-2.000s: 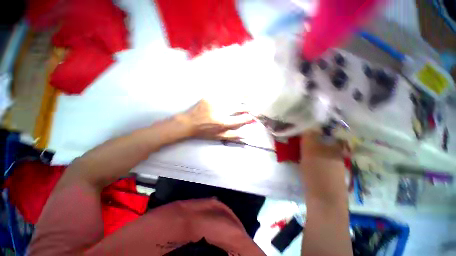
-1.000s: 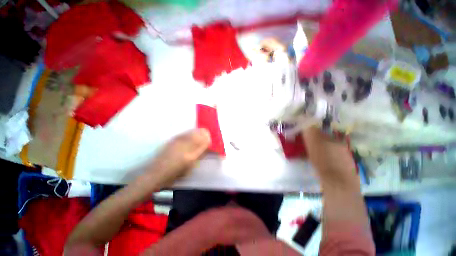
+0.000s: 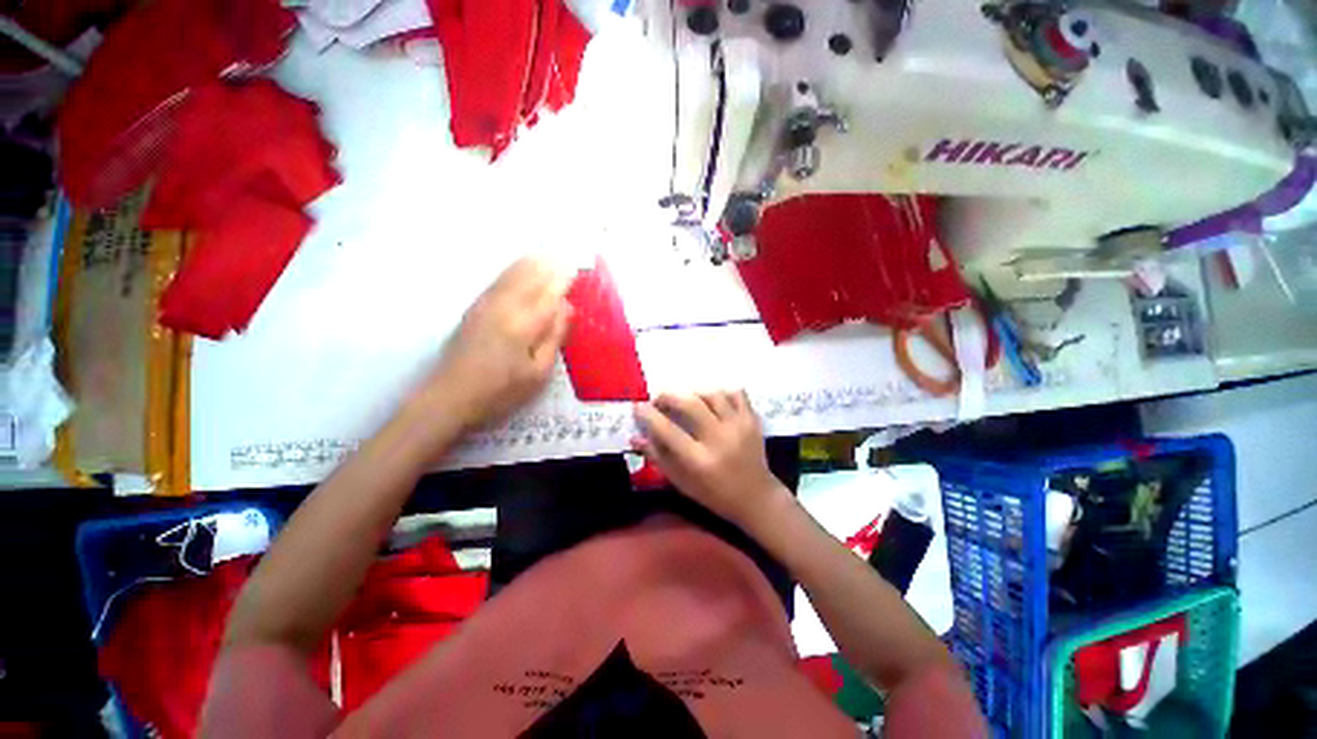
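A small red cut fabric piece [image 3: 604, 339] lies on the white table left of the needle and presser foot [image 3: 708, 231]. My left hand [image 3: 509, 339] is at its upper left edge, fingers bent on or against it; whether it grips is unclear. My right hand [image 3: 708, 445] is at the table's front edge, just below the piece's lower right corner. A bit of red [image 3: 646, 471] shows under its fingers, and it seems to pinch it. Red sewn pieces [image 3: 852, 260] lie heaped under the machine arm.
The white HIKARI machine [image 3: 997, 145] spans the upper right. Scissors with orange handles [image 3: 927, 354] lie right of the heap. Red stacks [image 3: 238, 188] lie at left beside cardboard [image 3: 116, 347], another [image 3: 506, 65] at top. Below are blue crates [image 3: 997, 534] and a green basket [image 3: 1228, 635].
My right hand has come out from beside the machine head to the table's front edge. My left hand has moved up along the red piece. The camera view has shifted, showing more of the right side.
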